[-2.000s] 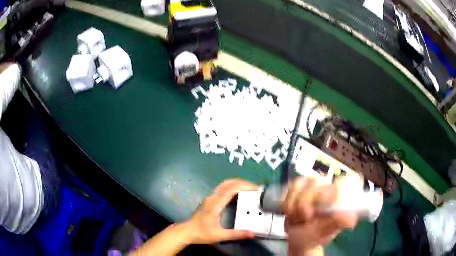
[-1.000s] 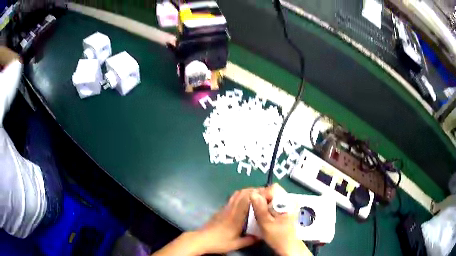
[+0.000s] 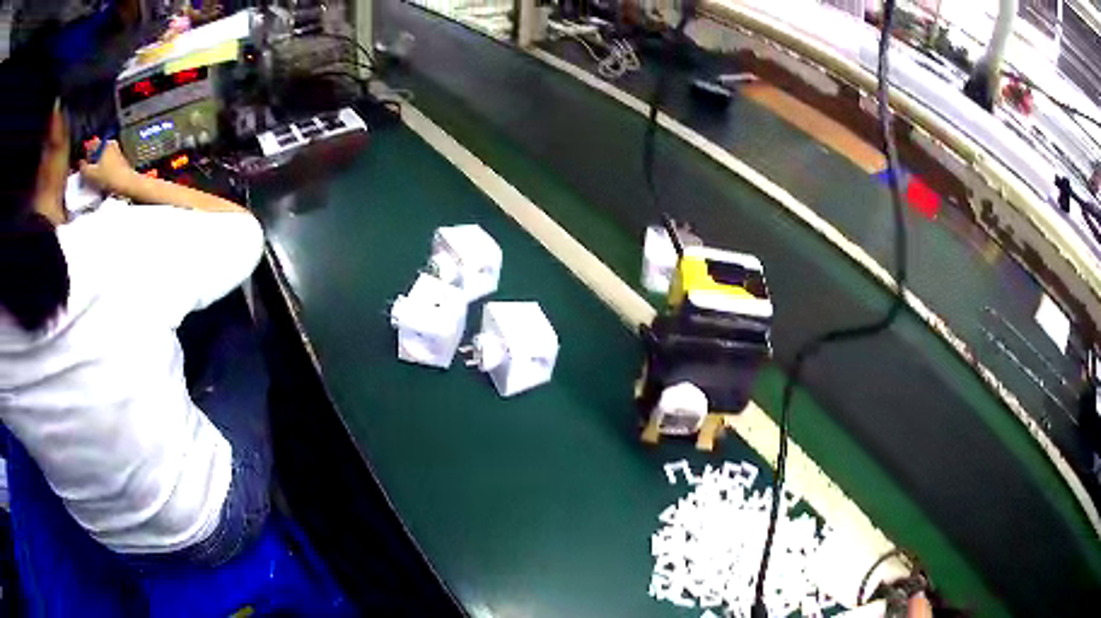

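Note:
Neither of my hands is in view. Three white cube adapters stand close together on the green bench: one at the back (image 3: 467, 261), one at the left (image 3: 430, 320) and one at the right (image 3: 518, 348), with prongs showing. A loose pile of small white clips (image 3: 739, 543) lies at the bottom right, partly cut off by the lower edge. A black and yellow tape dispenser (image 3: 712, 344) with a round white front part stands behind the pile. A black hanging cable (image 3: 785, 423) crosses in front of the pile.
A person in a white shirt (image 3: 115, 374) sits at the left on a blue stool (image 3: 260, 579). Beyond are a tester with red digits (image 3: 169, 109) and a white multi-socket strip (image 3: 312, 130). Another white cube (image 3: 658, 257) is behind the dispenser. The dark conveyor belt (image 3: 580, 151) runs along the right.
The view has swung left and up, so the cubes, dispenser and clips appear further right and lower. My hands and the white strip they held have left the picture.

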